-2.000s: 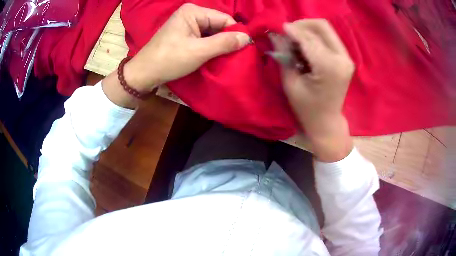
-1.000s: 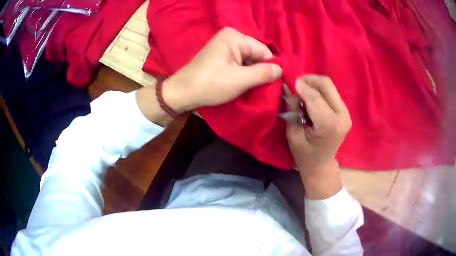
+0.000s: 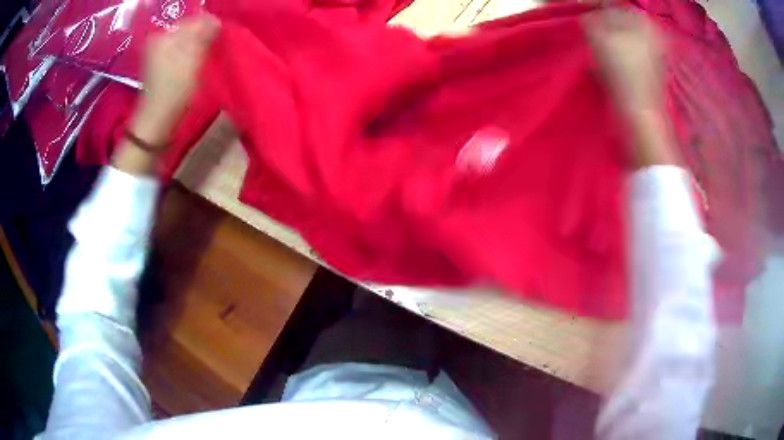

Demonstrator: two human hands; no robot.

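A red shirt is stretched between my two hands above the pale tabletop, blurred by motion. A whitish logo patch shows near its middle. My left hand grips the cloth at the upper left, with a dark red bead bracelet on the wrist. My right hand is closed at the cloth's upper right edge, strongly blurred. The snips cannot be made out now.
Red shirts in shiny clear bags lie at the upper left. A dark bundle is below them. The pale tabletop's front edge runs diagonally beside a lower orange-brown wood surface. More red cloth lies at the right.
My hands have moved far apart and upward, from pinching the cloth at the middle to holding the shirt spread out. The logo patch has come into view.
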